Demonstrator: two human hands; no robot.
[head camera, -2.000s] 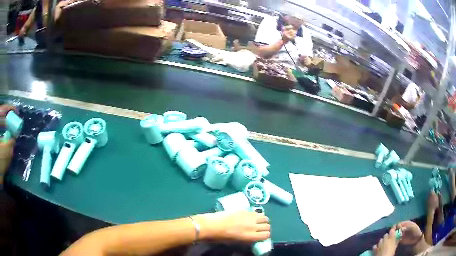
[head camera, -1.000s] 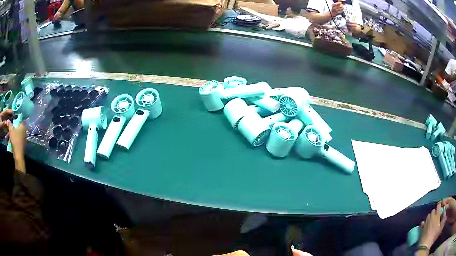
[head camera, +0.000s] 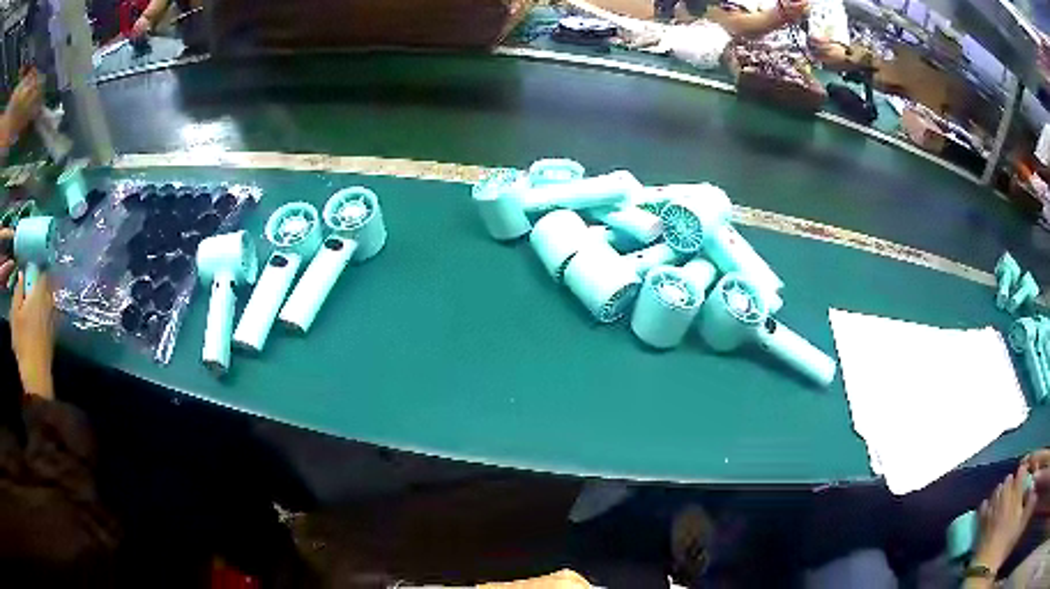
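A loose pile of turquoise handheld fans (head camera: 593, 276) lies on the green bench (head camera: 461, 391), some across each other. Its rightmost fan (head camera: 797, 351) lies with its handle toward the lower right. Three more fans (head camera: 316, 282) lie side by side left of the pile. A strip of skin, apparently my left hand (head camera: 553, 581), shows at the bottom edge, below the bench. It is cut off, and its fingers and anything in it are hidden. My right hand is out of the picture.
Black round parts (head camera: 161, 247) lie on clear plastic at left, beside another person's hands holding a fan (head camera: 32, 239). A white sheet (head camera: 927, 397) lies at right, near another person's hands (head camera: 1007, 518). The dark green belt (head camera: 461, 115) runs behind.
My left hand has drawn back from the bench to the bottom edge, and the fan it held has left the bench. The view has turned left and down.
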